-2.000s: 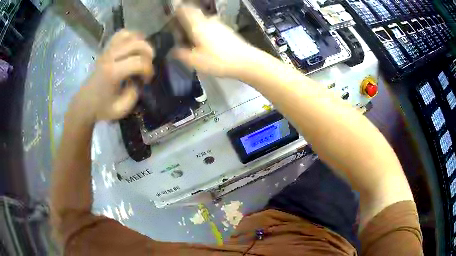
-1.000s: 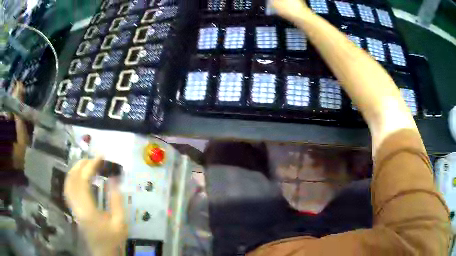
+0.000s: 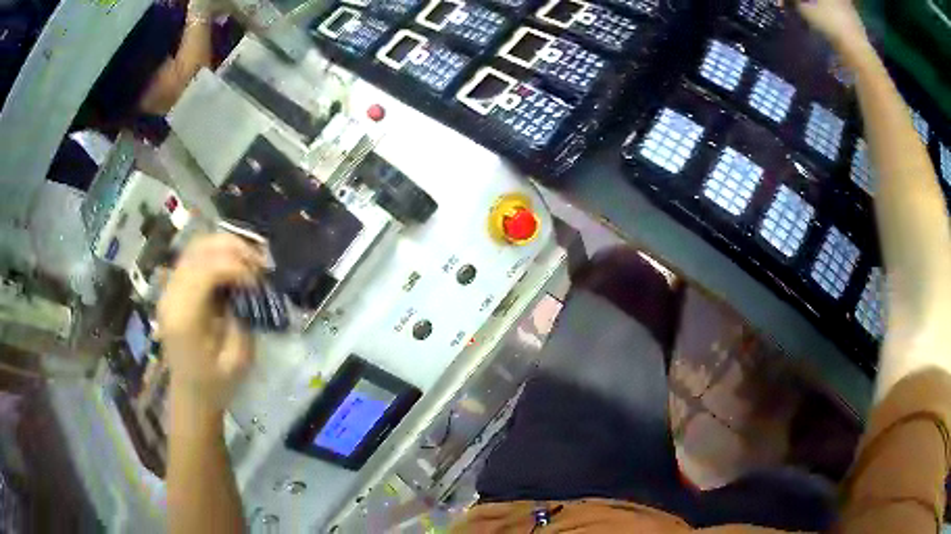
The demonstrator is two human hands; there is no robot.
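My left hand (image 3: 209, 302) is at the left, over the left press machine (image 3: 438, 177). Its fingers are closed on a dark phone front housing (image 3: 259, 305), blurred, with striped key rows showing. Beside it is the machine's black fixture (image 3: 297, 214), where I see no pale keypad. My right hand (image 3: 829, 19) is at the top right edge, small and partly cut off, over the blister tray of pale keypads (image 3: 772, 156). I cannot tell whether it holds anything.
A tray of gold-rimmed housings (image 3: 501, 78) lies beyond the machine. The red emergency stop button (image 3: 516, 221) stands on the tray-side corner. A blue-lit control screen (image 3: 355, 417) is nearer me. Another person's arm (image 3: 188, 52) shows at the top left.
The view has swung from the left machine to the trays and partly back. My right hand has gone from the machine to the keypad tray. My left hand stays by the machine, now with the housing visible.
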